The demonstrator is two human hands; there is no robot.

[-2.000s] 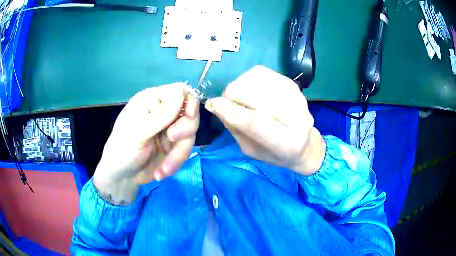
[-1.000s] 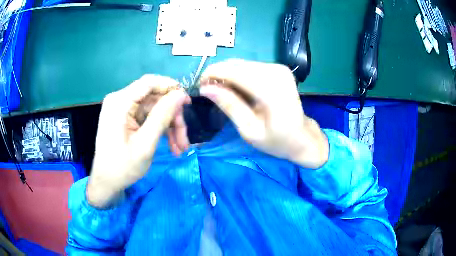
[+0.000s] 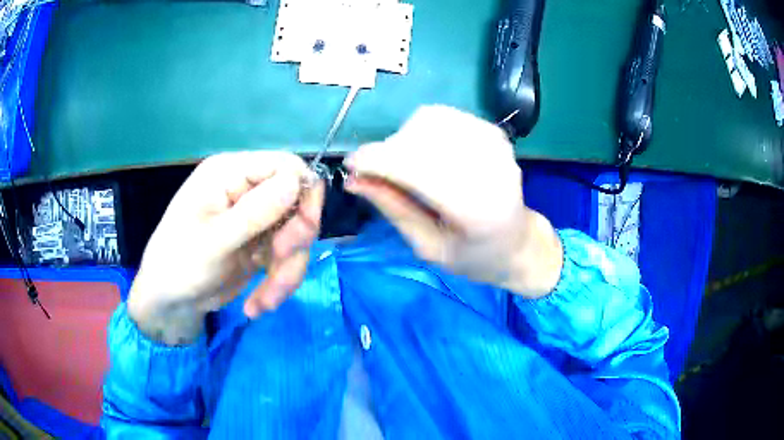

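The white mounting plate [image 3: 344, 39] lies on the green mat at the top centre, with two small dark pieces on it. A pale cable [image 3: 337, 125] runs from its lower edge down to my fingertips. My left hand [image 3: 236, 232] pinches the cable's end, just off the mat's front edge. My right hand [image 3: 451, 198] is close to its right, thumb and forefinger together at a tiny shiny bit. The fingertips are blurred and I cannot tell what that bit is.
A thick black electric screwdriver [image 3: 517, 73] and a slimmer one [image 3: 638, 90] lie right on the mat. White strips [image 3: 738, 62] lie at far right. A blue tray with white leads [image 3: 19, 112] is at far left. Blue bins sit below the bench, one holding a red surface [image 3: 60, 344].
My left hand has shifted slightly left and down, and a gap shows between my hands. The cable hangs straighter between plate and fingers. The dark lead at the top left has mostly left the view.
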